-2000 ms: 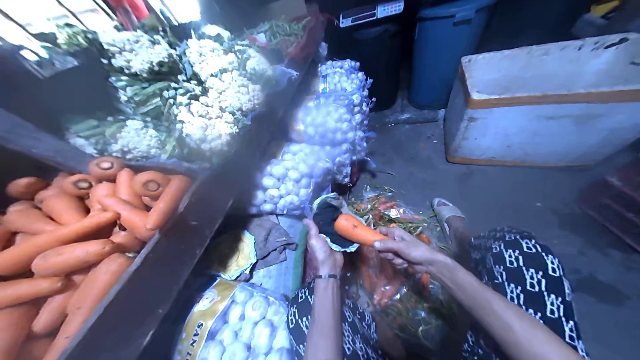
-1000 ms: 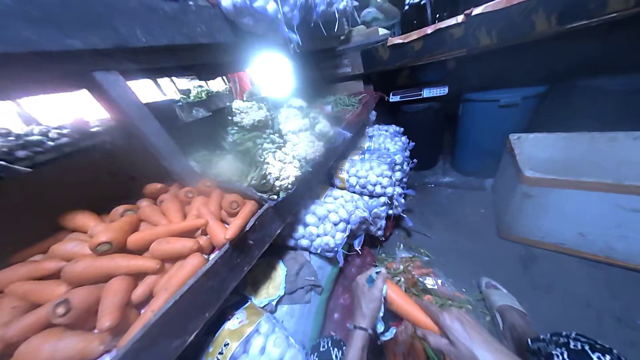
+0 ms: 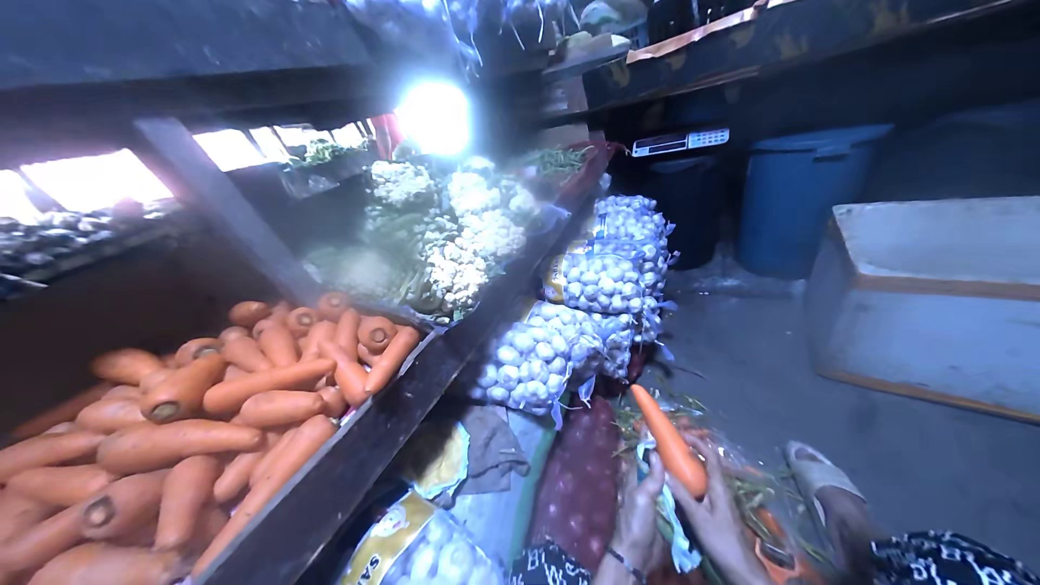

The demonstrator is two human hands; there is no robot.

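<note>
A carrot (image 3: 669, 439) points up and to the left between my hands, low in the view. My right hand (image 3: 719, 512) grips its thick lower end. Beside it, my left hand (image 3: 638, 520) has its fingers around a light blue-green cloth or wrapper (image 3: 673, 528) close against the carrot; whether it also touches the carrot is unclear. Below and behind the hands lie vegetable trimmings in clear plastic (image 3: 751, 487). To the left, a wooden bin holds a heap of carrots (image 3: 191, 435).
Net bags of garlic (image 3: 528, 366) line the wooden bin edge (image 3: 390, 414), with cauliflower (image 3: 479, 236) beyond. A dark red net sack (image 3: 575, 479) lies left of my hands. A white foam box (image 3: 934, 325), a blue barrel (image 3: 804, 203) and a sandalled foot (image 3: 825, 475) are at right.
The view has swung up and left. The carrot, earlier pointing down and right with my right hand at its lower end, now points up and left. The dark cloth from two seconds ago is out of my left hand.
</note>
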